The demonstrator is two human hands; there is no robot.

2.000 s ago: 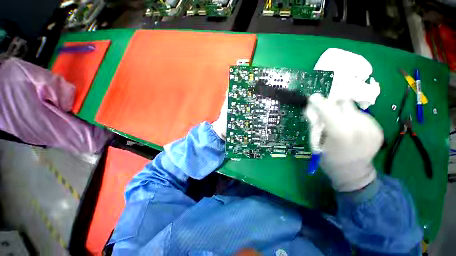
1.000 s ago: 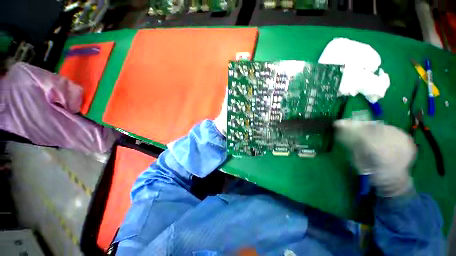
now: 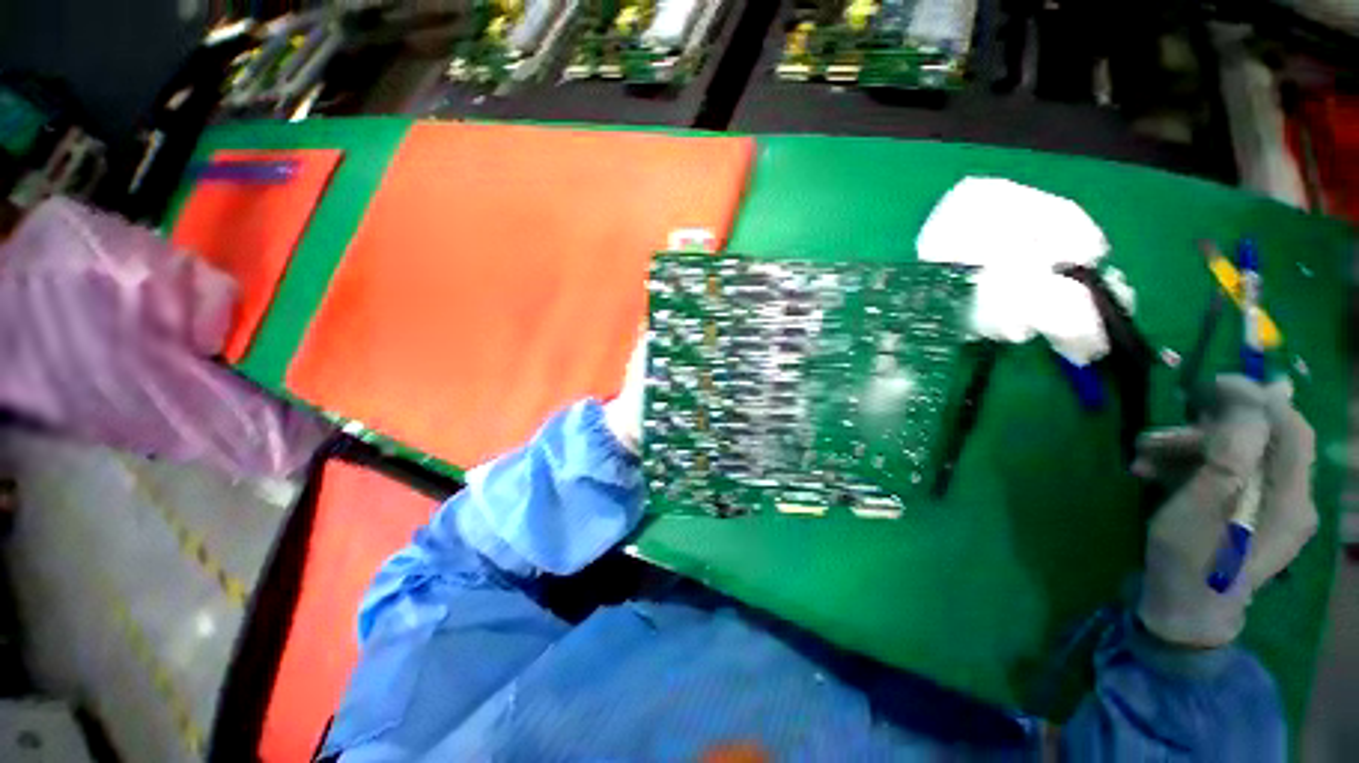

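Note:
A green circuit board [image 3: 805, 385] is held up with its face of many small parts toward me. My left hand [image 3: 634, 400], in a white glove, grips its left edge and is mostly hidden by board and sleeve. My right hand [image 3: 1225, 514], gloved, is off to the right, holding a white marker pen with a blue end [image 3: 1231, 558]. A black brush-like object [image 3: 1121, 340] lies over the right side of the crumpled white cloth [image 3: 1021, 254], its lower end close to my right fingers; contact is unclear.
A second blue and white marker [image 3: 1250, 306] crosses a yellow knife [image 3: 1228, 276]. The cutters are mostly hidden by my right hand. Orange-red mat [image 3: 507, 283] at left, pink sleeve [image 3: 134, 328] beyond. Boards [image 3: 879, 45] stand on the line behind. A dark strip [image 3: 966, 418] is beside the board.
My right hand has moved right, away from the board; the black object that swept over the board is now by the cloth. The board appears slightly lower and further left.

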